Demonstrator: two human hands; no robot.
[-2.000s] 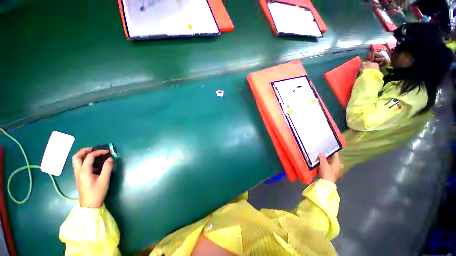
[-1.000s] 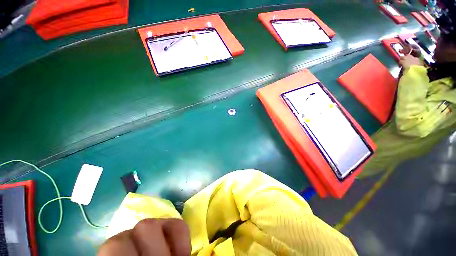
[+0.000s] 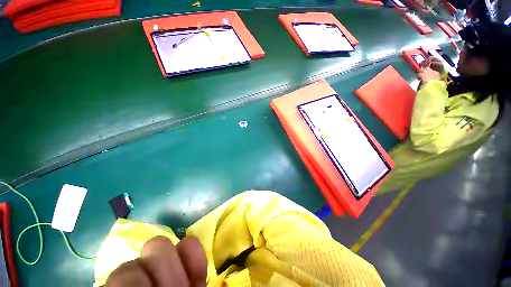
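Note:
A bare hand (image 3: 162,266) with curled fingers is close to the camera at the bottom edge, partly cut off, against yellow sleeves; which of my hands it is I cannot tell. My other hand does not show. A black test adapter (image 3: 121,206) with a green edge lies on the green bench just beyond the sleeve. A white block (image 3: 69,208) lies left of it, beside the looped pale green lead (image 3: 38,225). A display panel (image 3: 344,146) lies on stacked red-orange foam trays (image 3: 286,109) at the right, with no hand on it.
Two more panels (image 3: 201,51) (image 3: 323,39) lie on foam trays on the far strip. Stacked foam (image 3: 64,14) stands far left. A red-edged item (image 3: 7,246) is cut off at left. A small white ring (image 3: 242,124) lies mid-bench. A person in yellow (image 3: 454,115) works at right.
My left hand has let go of the adapter, and my right hand has left the panel's edge. The sleeves have come together near the body. The view has shifted.

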